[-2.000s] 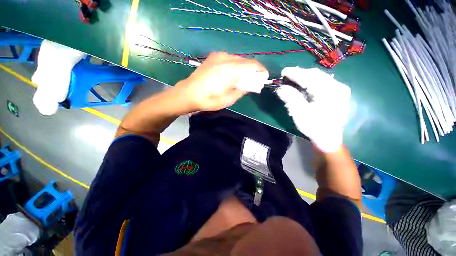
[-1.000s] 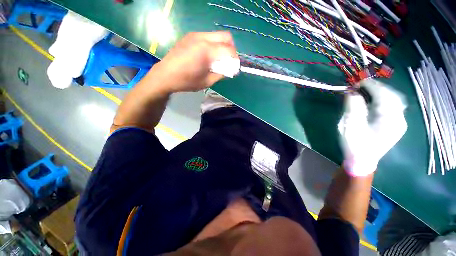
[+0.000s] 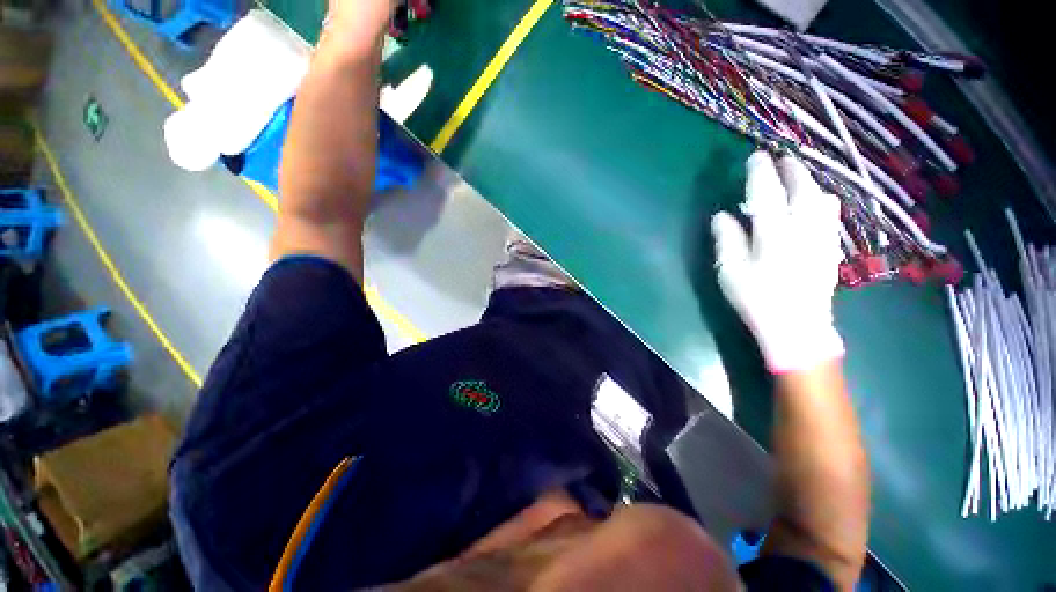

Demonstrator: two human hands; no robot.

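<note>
My left hand (image 3: pixel 361 12) is at the top edge, partly cut off and blurred; whether it holds anything cannot be told. My right hand (image 3: pixel 782 272), in a white knit glove with a pinkish cuff edge, is open with fingers spread. Its fingertips lie over the near edge of the harness pile (image 3: pixel 799 104), and nothing shows gripped in it. The pile has twisted coloured wires, several with white tubes over them, and red connector housings (image 3: pixel 863 271) toward the right. A loose pile of white tubes (image 3: pixel 1002 393) lies right of it.
Yellow tape (image 3: pixel 492 75) crosses the green mat. Small dark-and-red parts (image 3: pixel 411 14) lie past it. Blue stools (image 3: pixel 75 359) and a cardboard box (image 3: pixel 107 480) stand left. A white-covered form (image 3: pixel 237 93) is beside the bench; a whitish sheet (image 3: pixel 797 9) is at the top.
The white-tubed harness stretched between my hands no longer shows there. My left hand has moved up to the top edge. My right hand has opened, fingers spread. The view has shifted.
</note>
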